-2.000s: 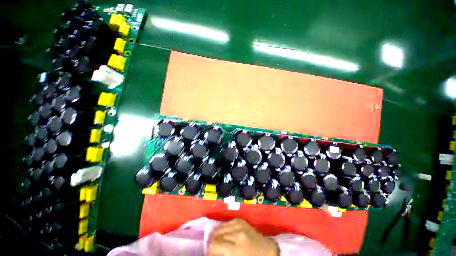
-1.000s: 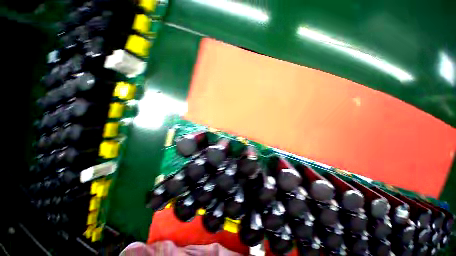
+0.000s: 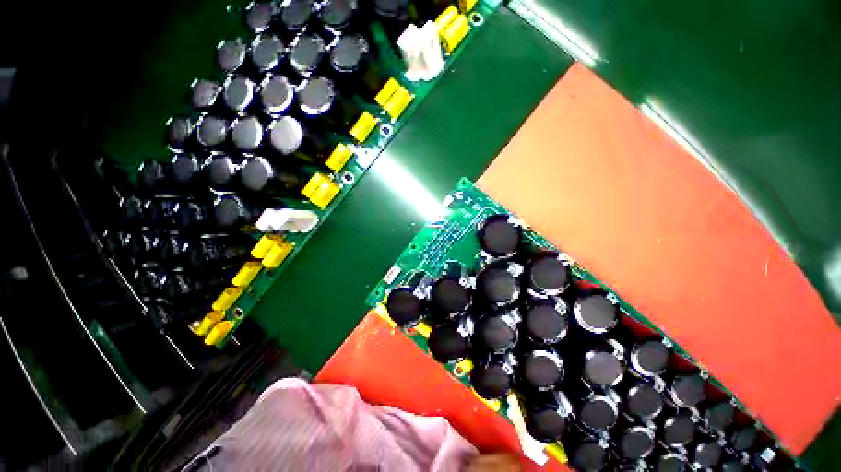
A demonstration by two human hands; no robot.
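Observation:
A green circuit board (image 3: 441, 241) lies on the orange-red mat (image 3: 645, 230), slanting down to the right and cut off by the bottom edge. Black round-topped capacitors (image 3: 544, 369) stand packed on it, with yellow parts and a white connector (image 3: 527, 433) along its near edge. A pink sleeve (image 3: 341, 429) crosses the bottom, below the board. A small strip of bare hand (image 3: 496, 463) shows at the sleeve's right end, cut off by the frame. Which of my hands it is, and its fingers, cannot be told.
A second board (image 3: 355, 161) with black capacitors, yellow blocks and white connectors lies to the left on the glossy green bench (image 3: 461, 115). Dark slotted shapes with thin pale curved lines (image 3: 92, 341) fill the lower left. Light strips reflect off the bench.
The view has swung left and tilted, so both boards and the mat now slant. The clasped-looking hand seen two seconds ago is mostly out of frame; the cutters at right are no longer visible.

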